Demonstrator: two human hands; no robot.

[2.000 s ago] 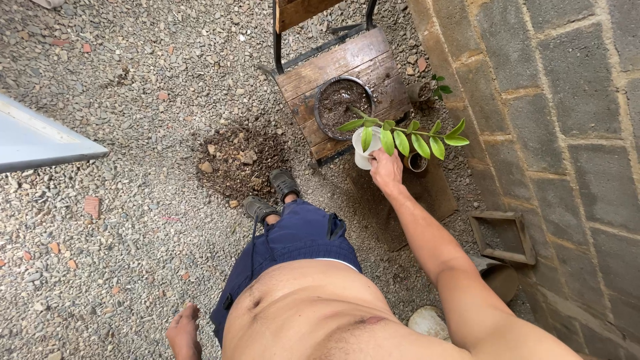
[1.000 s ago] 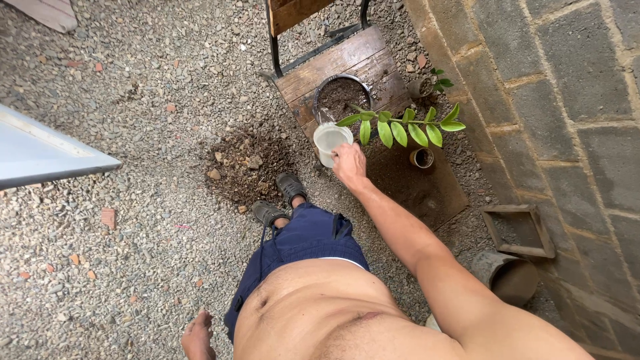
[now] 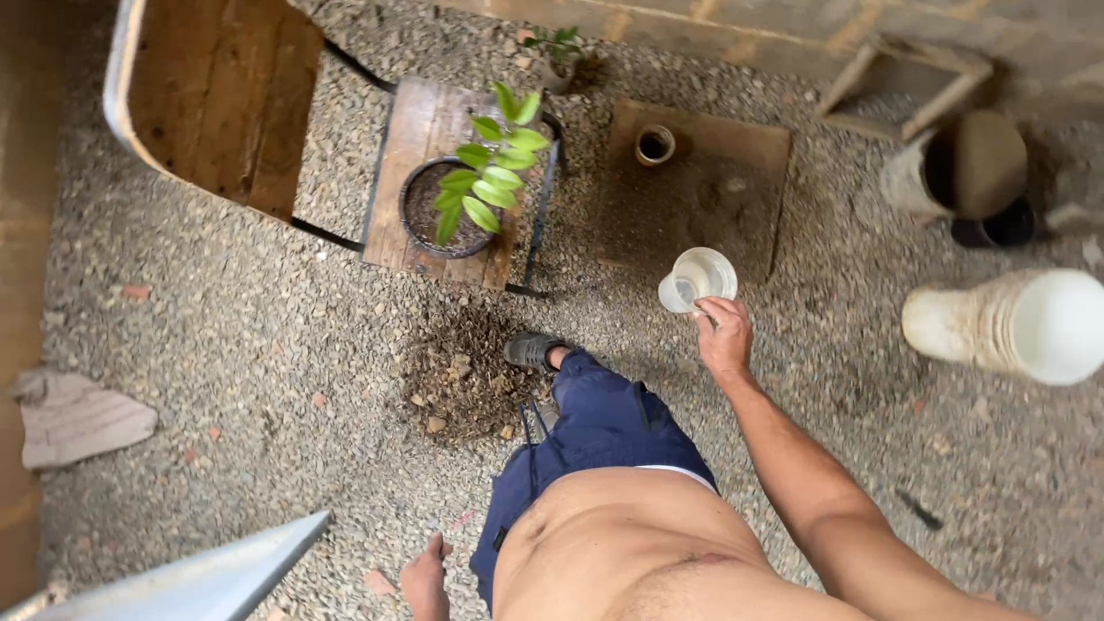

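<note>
My right hand (image 3: 726,336) grips the rim of a translucent plastic cup (image 3: 700,278), held over the gravel by the near edge of a soil-covered board (image 3: 693,185). My left hand (image 3: 424,580) hangs low beside my blue shorts, and nothing shows in it; its fingers look partly curled. A leafy green stem (image 3: 496,164) rises over a round dark pot of soil (image 3: 442,244), which rests on the wooden seat of a chair (image 3: 385,233).
A heap of loose soil (image 3: 464,371) lies by my shoe. To the right are stacked white buckets (image 3: 1000,332), a grey bucket (image 3: 906,177) and a wooden-framed sieve (image 3: 862,125). A small pot (image 3: 655,145) stands on the board; a cloth (image 3: 86,420) lies left.
The view has turned a lot. My right hand has carried the cup away from beside the pot on the chair. The left hand still hangs low.
</note>
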